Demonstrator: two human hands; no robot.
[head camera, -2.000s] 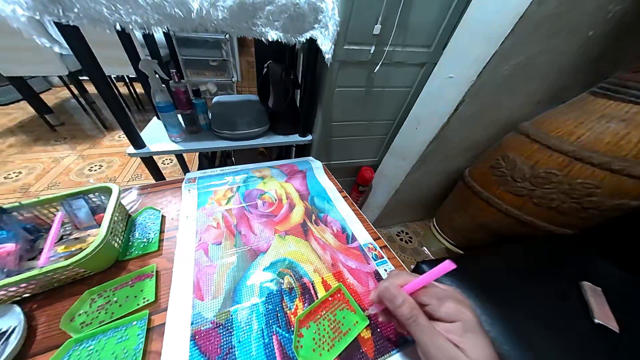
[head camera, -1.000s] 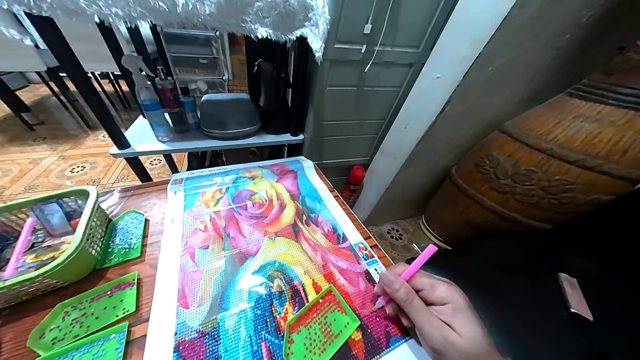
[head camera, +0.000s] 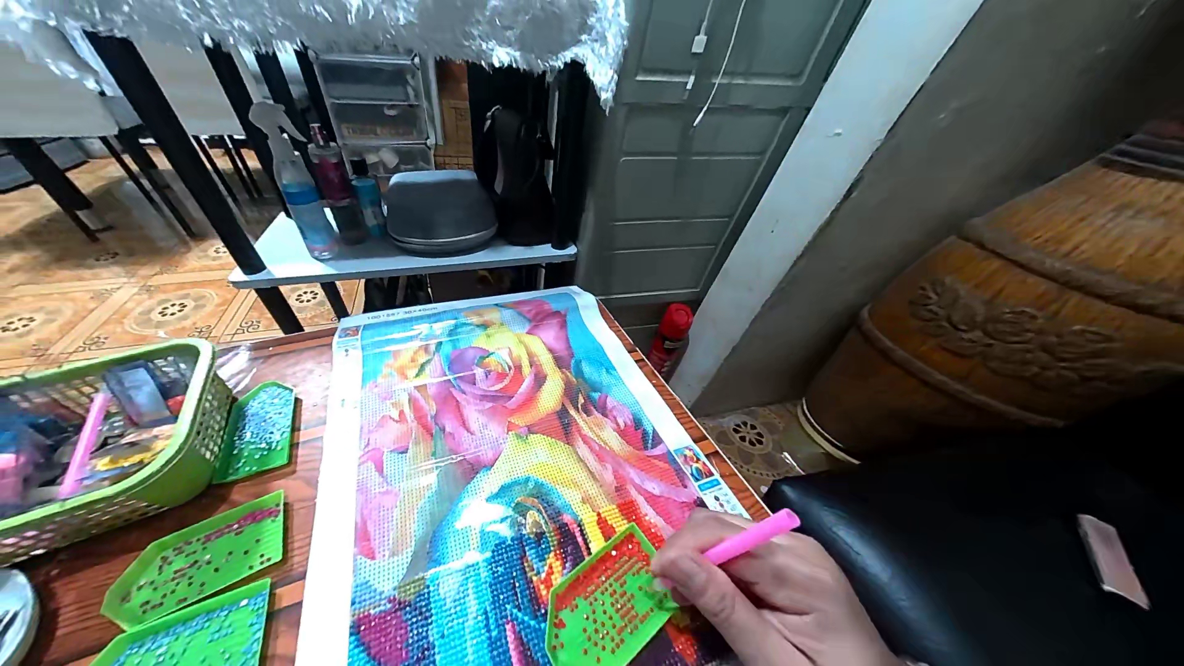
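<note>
My right hand holds a pink diamond-painting pen between thumb and fingers, at the right edge of a green plastic tray with red drills. The pen's tip is partly hidden by the fingers. That tray rests on the lower part of a diamond-painting canvas printed with colourful roses, its lower area covered in drills. Left of the canvas lie a green tray with dark red drills, one with light blue drills and another with pale blue drills. My left hand is out of view.
A green plastic basket of supplies stands at the left of the wooden table. Behind is a shelf with a spray bottle and a grey case. On the right are a black seat and a large brown jar.
My right hand with the pen has moved left from the canvas to the edge of the red-drill tray, and the pen now leans lower.
</note>
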